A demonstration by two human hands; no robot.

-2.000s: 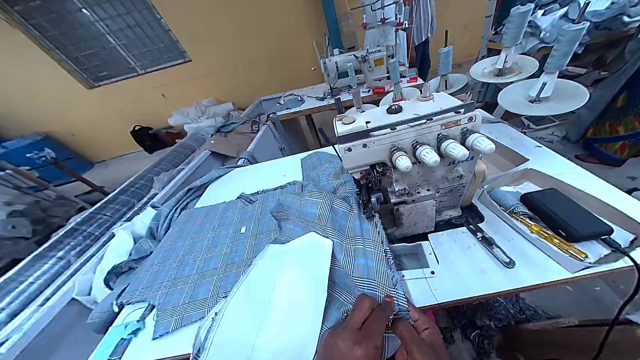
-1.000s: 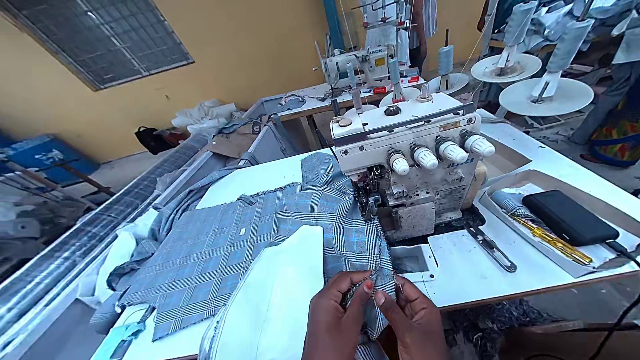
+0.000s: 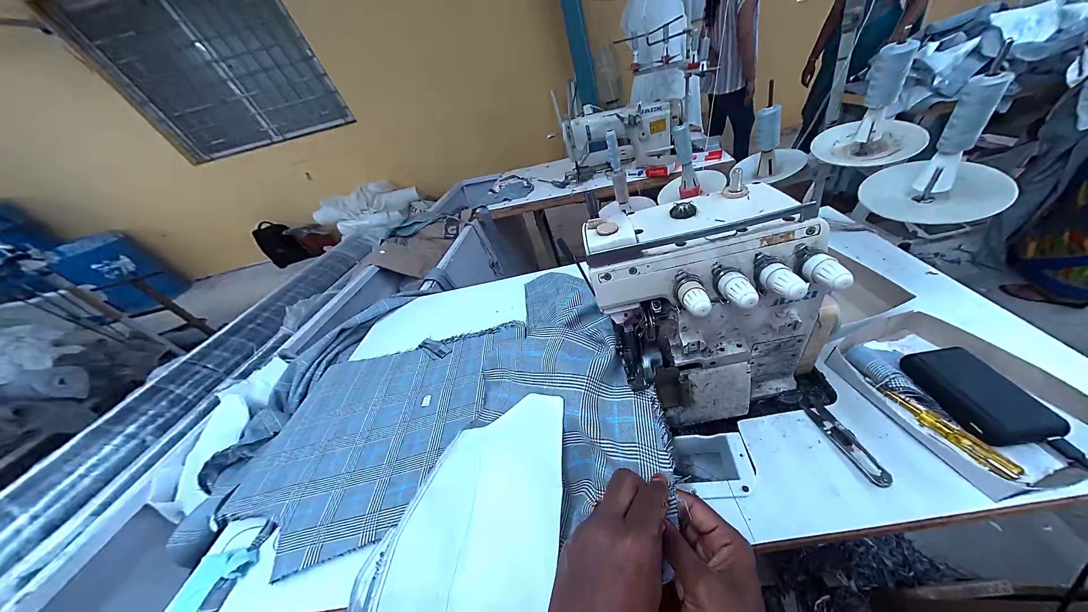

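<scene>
Grey checked fabric [image 3: 399, 408] with frayed edges lies over the white table, its right edge running to the presser foot area of a white overlock sewing machine [image 3: 714, 255]. My left hand [image 3: 612, 544] pinches that right edge just below the machine. Close against it, my right hand [image 3: 710, 552] grips the same edge between thumb and fingers. A white panel [image 3: 501, 510] lies on the checked fabric left of my hands. Whether the fabric is under the foot cannot be told.
Thread snips or tweezers [image 3: 846, 442] lie on the table right of the machine. Beside them a shallow tray [image 3: 926, 450] holds a black power bank [image 3: 982, 395] and a yellow tool [image 3: 952, 433]. Thread cones [image 3: 973, 119] stand behind. Two people stand at the back.
Both hands have moved up along the fabric's right edge, closer to the machine, compared with one second ago. They were lower and slightly further right two seconds ago.
</scene>
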